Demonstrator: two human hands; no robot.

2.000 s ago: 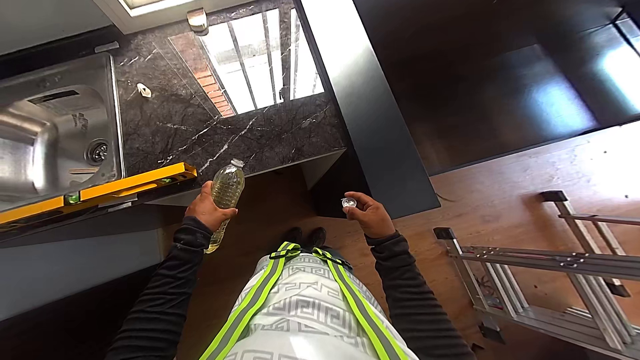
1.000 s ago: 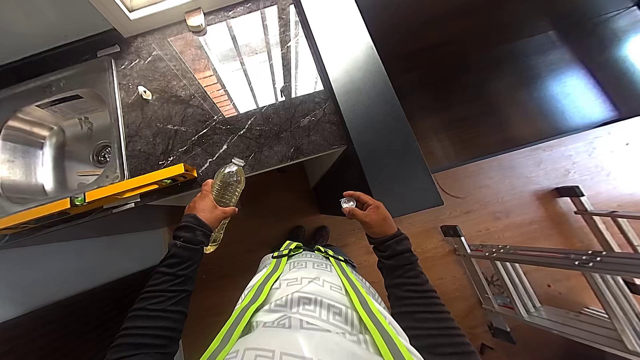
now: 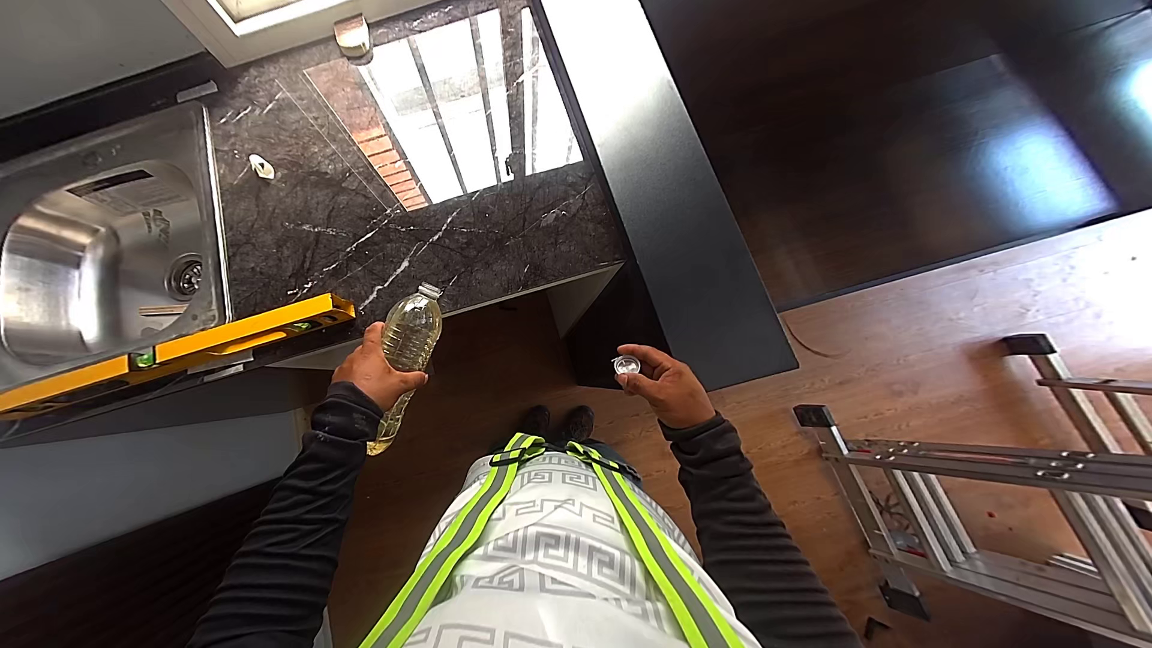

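My left hand [image 3: 373, 371] grips a clear plastic bottle [image 3: 414, 331] of pale yellow liquid around its middle, near the counter's front edge. The bottle stands nearly upright, its neck toward the counter. Between the thumb and fingers of my right hand [image 3: 664, 385] is a small clear round cap [image 3: 625, 364], held apart from the bottle, by the dark end panel. A yellow spirit level [image 3: 243, 335] lies along the front edge of the sink and counter, just left of the bottle.
The stainless steel sink [image 3: 135, 234] is set in the dark marbled countertop [image 3: 297, 216], which bears a small whitish piece [image 3: 262, 166]. A black panel [image 3: 688, 207] borders the counter's right end. An aluminium ladder [image 3: 981, 459] is at the right on the wood floor [image 3: 765, 432].
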